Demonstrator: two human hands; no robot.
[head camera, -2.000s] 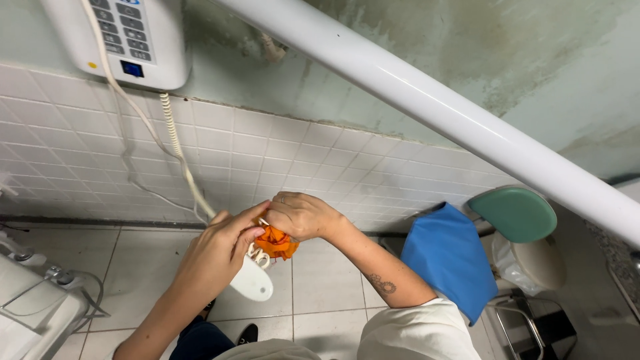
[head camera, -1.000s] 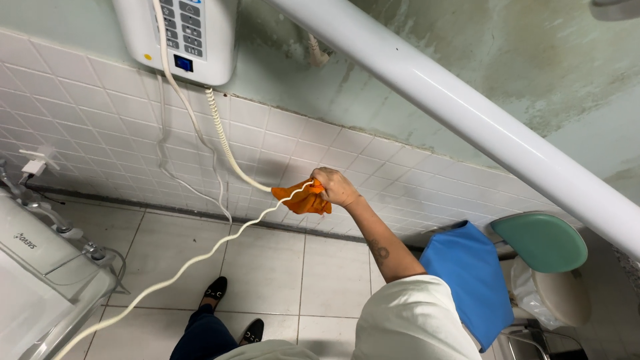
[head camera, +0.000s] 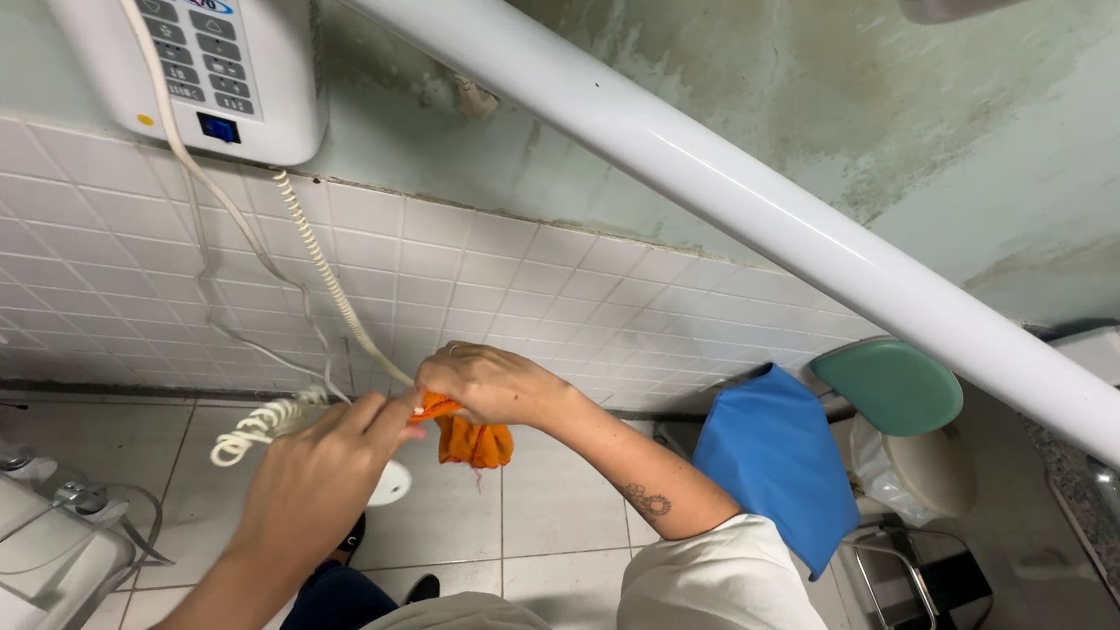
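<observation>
My right hand (head camera: 490, 385) grips an orange cloth (head camera: 475, 442) around the coiled cream cord (head camera: 324, 262), which runs up to a white wall-mounted control unit (head camera: 210, 87). Close against it, my left hand (head camera: 328, 464) pinches the cord and the cloth's edge between thumb and fingers. The cloth's loose end hangs below my right hand. A bunched length of the cord (head camera: 254, 429) dangles beyond my left hand. Under that hand a white rounded part (head camera: 391, 484) shows; what it belongs to is hidden.
A thick white tube (head camera: 744, 192) crosses the upper view diagonally. Thinner cables (head camera: 210, 184) hang down the tiled wall. At the right are a blue cover (head camera: 779, 464), a green seat or backrest (head camera: 892, 385) and a metal-framed item (head camera: 910, 569). White equipment with hoses (head camera: 70, 534) stands at the lower left.
My left hand, out of view a second ago, is back beside my right hand at the cord. The cord, stretched toward the lower left then, now hangs in loose coils.
</observation>
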